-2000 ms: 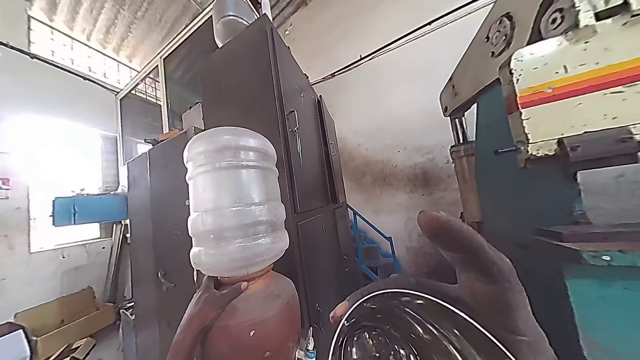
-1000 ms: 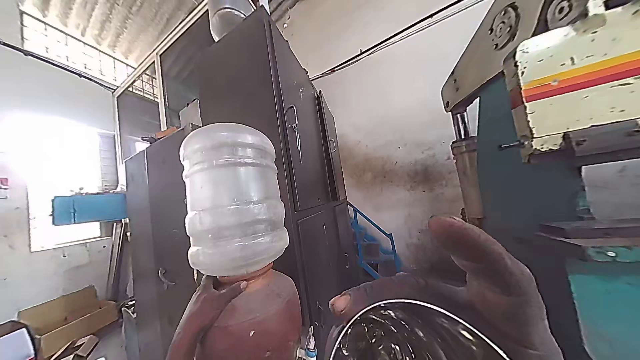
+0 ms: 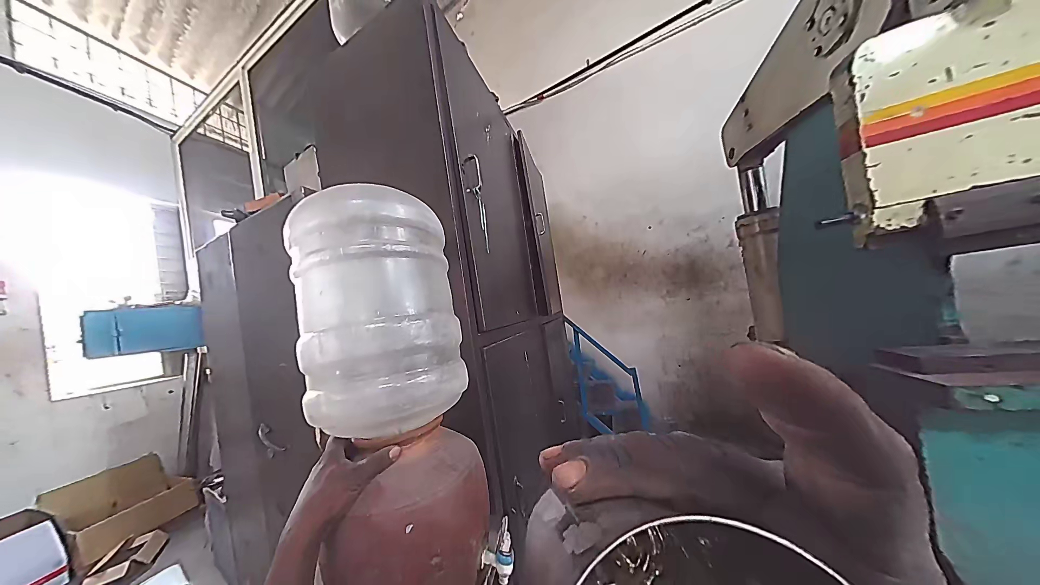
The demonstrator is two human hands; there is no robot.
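Observation:
A large translucent plastic water jug (image 3: 374, 317) stands upside down on a reddish-brown rounded pot (image 3: 410, 516). My left hand (image 3: 337, 479) touches the pot's upper rim just under the jug, its thumb laid across the rim and its other fingers mostly hidden. At the lower right, my right hand (image 3: 780, 455) has its thumb raised well apart from its bent fingers. Those fingers are just above and behind the bright rim of a shiny, dark-looking round vessel (image 3: 707, 561), cut off by the bottom edge. Whether they grip it is unclear. A small tap (image 3: 501, 556) shows beside the pot.
Tall dark metal cupboards (image 3: 382, 122) rise behind the jug. A teal and cream machine (image 3: 837, 284) stands at the right. Blue steps with a railing (image 3: 605, 382) are farther back. Open cardboard boxes (image 3: 122, 504) lie at the lower left, below a blue box (image 3: 142, 329) by the window.
The shiny vessel's rim sits lower in view than before. My right fingers have moved relative to that rim. My left hand, the jug and the pot keep their places.

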